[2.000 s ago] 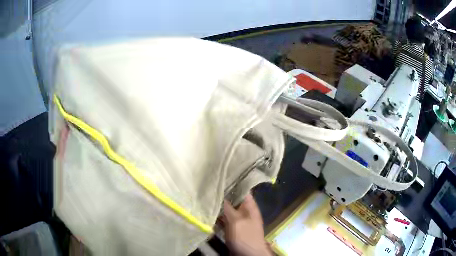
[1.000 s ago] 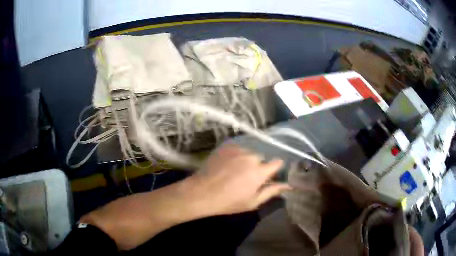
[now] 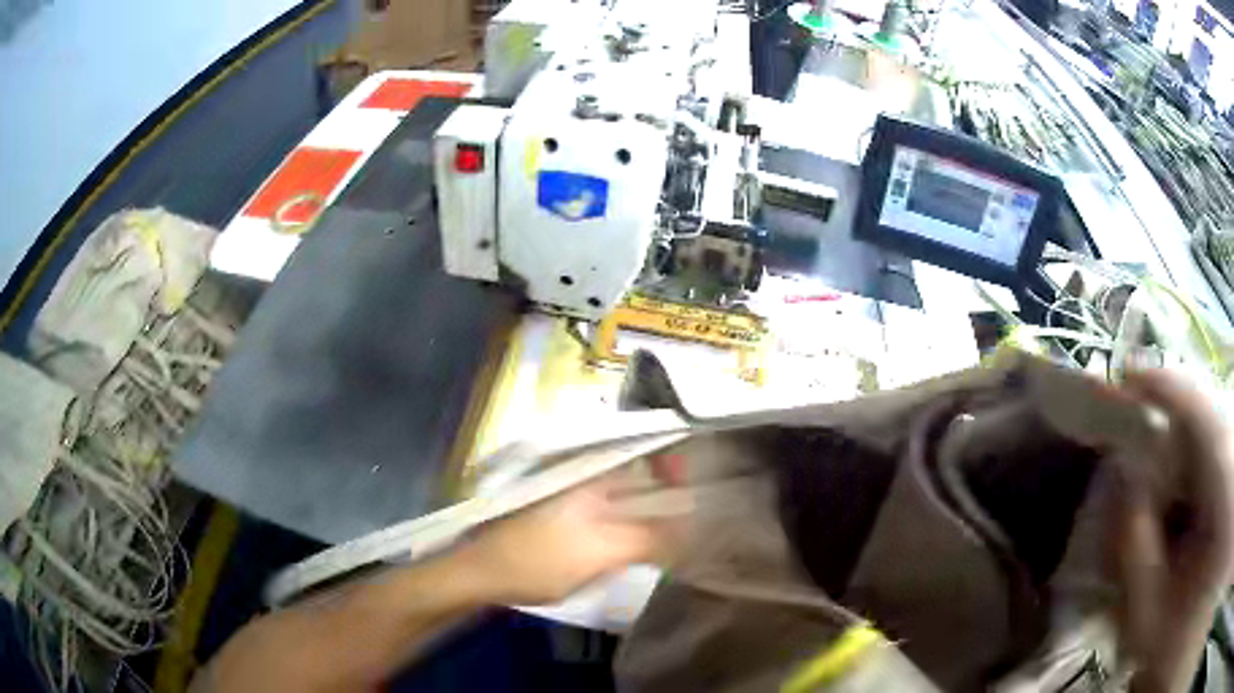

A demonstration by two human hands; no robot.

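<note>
A khaki garment (image 3: 880, 515) is spread open between my hands at the lower right, its folds dark inside. My left hand (image 3: 582, 542) grips its left edge; the fingers are blurred. My right hand (image 3: 1184, 501) is at the far right, blurred, holding the other side. A pale drawcord (image 3: 474, 508) runs from the garment over my left forearm. Yellow tape (image 3: 828, 661) shows at the garment's lower edge. The template board (image 3: 535, 393) lies behind the garment, partly covered by it, with the yellow-brown clamp frame (image 3: 683, 325) on it below the sewing head.
The white sewing machine head (image 3: 575, 203) stands ahead, with the control panel (image 3: 954, 203) to its right. A dark table surface (image 3: 338, 325) lies left of it. Piled garments with hanging cords (image 3: 115, 393) are at the left. More pale material (image 3: 1164, 325) is at the right.
The view has swung right, from the piled garments to the machine. The garment is now over the template board's near side, with both hands on it.
</note>
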